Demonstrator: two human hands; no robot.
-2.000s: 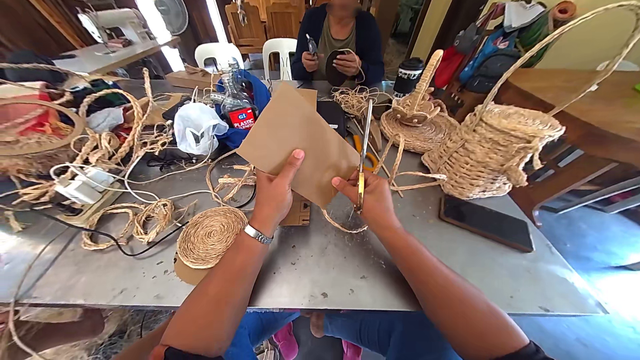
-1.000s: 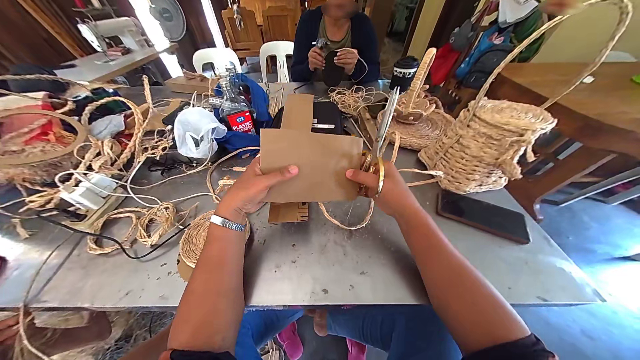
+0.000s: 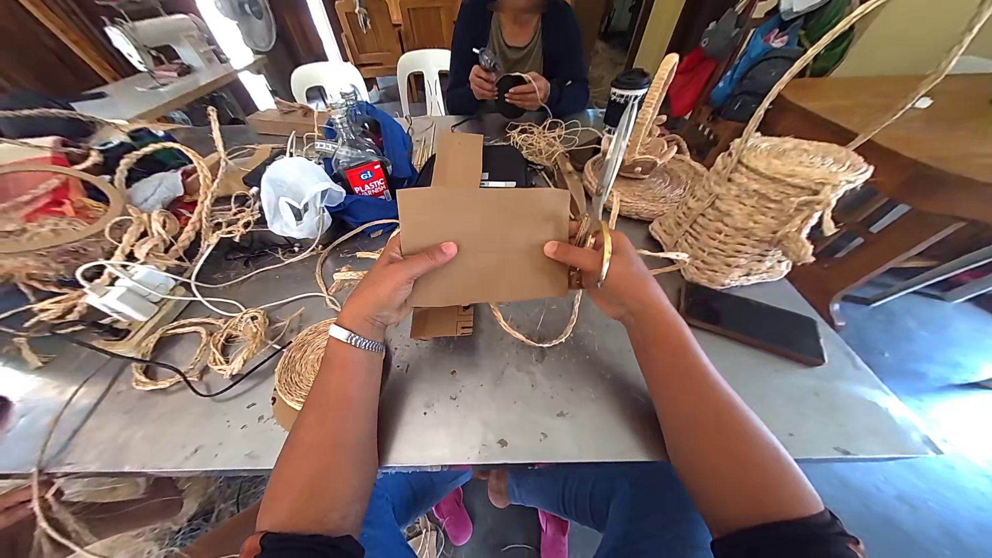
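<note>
A flat piece of brown cardboard [image 3: 488,248] is held up above the table between both hands. My left hand [image 3: 395,283] grips its left edge, thumb on the near face. My right hand [image 3: 608,271] pinches its right edge and also holds scissors [image 3: 618,159], blades pointing up. Behind and under this piece, a cardboard strip [image 3: 459,159] shows above it and a notched cardboard end [image 3: 442,322] below; whether they are one piece is hidden. A braided fibre cord [image 3: 542,341] loops below the right hand. A coiled fibre disc [image 3: 304,364] lies by my left forearm.
A woven basket [image 3: 763,209] and a smartphone [image 3: 752,322] are at right. Smaller woven items [image 3: 647,182] and a lidded cup [image 3: 626,97] stand behind. Left are a varnish bottle [image 3: 364,163], plastic bag [image 3: 298,198], power adapter [image 3: 132,293], cables and fibre braids [image 3: 174,349]. A person [image 3: 515,62] sits opposite, handling dark material.
The cardboard, tilted two seconds ago, is now held level and square between my hands. The scissors have stayed in my right hand.
</note>
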